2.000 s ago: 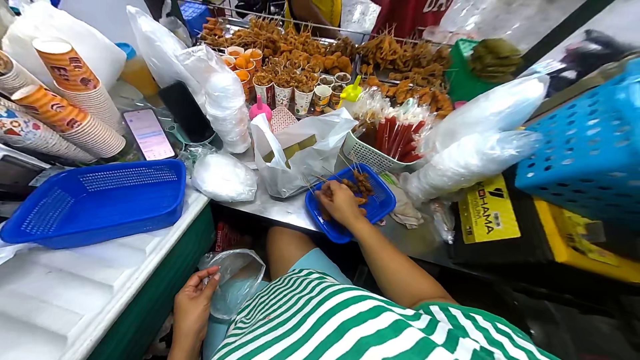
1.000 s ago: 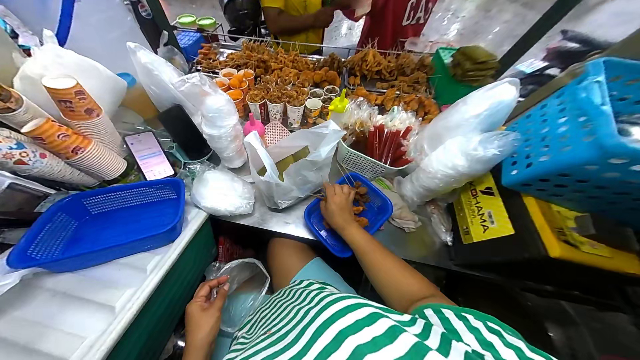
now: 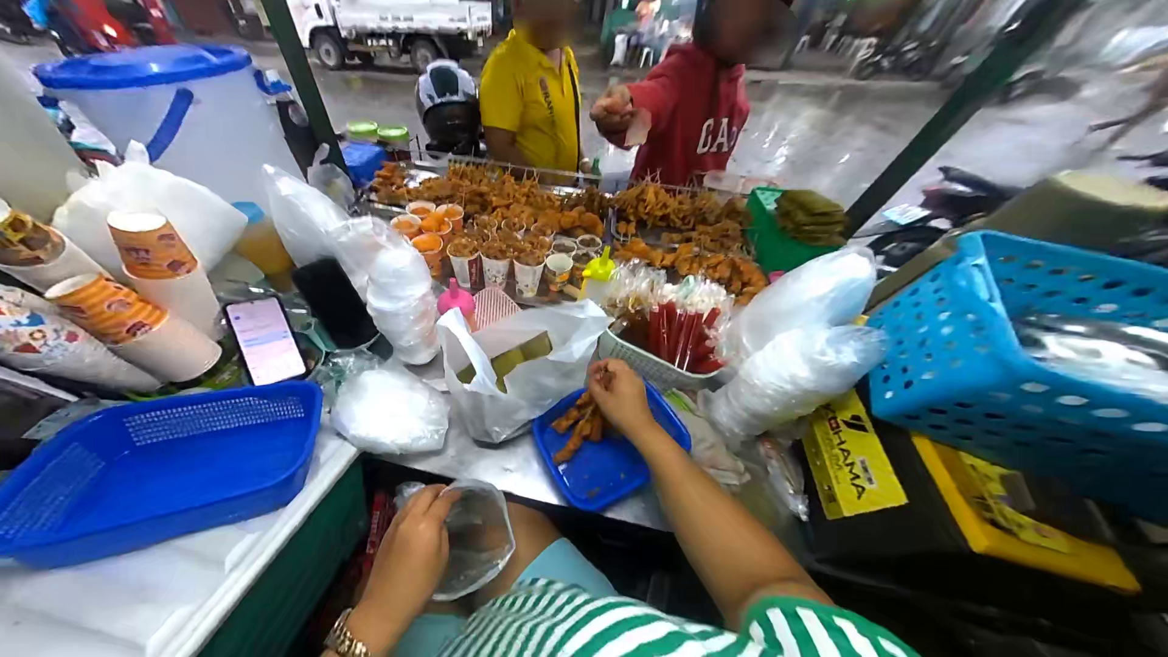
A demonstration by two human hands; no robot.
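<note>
My left hand [image 3: 415, 547] grips the rim of a clear plastic bag [image 3: 479, 538], whose mouth stands open over my lap. Over the blue plastic tray [image 3: 598, 479] my right hand [image 3: 620, 397] has its fingers on fried skewered food [image 3: 577, 429]; the fingertips are at the far edge of the pieces, and whether they are closed around one is hard to see. Just left of that tray stands a white plastic carrier bag [image 3: 511, 392] with green packets inside. Behind the tray a basket [image 3: 662, 370] holds wrapped red sticks.
Left are an empty blue basket [image 3: 164, 474], stacked paper cups [image 3: 164, 265], a lit phone [image 3: 265, 339] and bagged plastic cups [image 3: 401, 301]. Fried food [image 3: 529, 205] fills the far trays. A light-blue basket [image 3: 1022, 365] is at right. Two people stand beyond the counter, one with an arm stretched out.
The view has tilted up, showing more of the two people and the street. My right hand has shifted to the far side of the food in the blue tray. My left hand still holds the clear bag.
</note>
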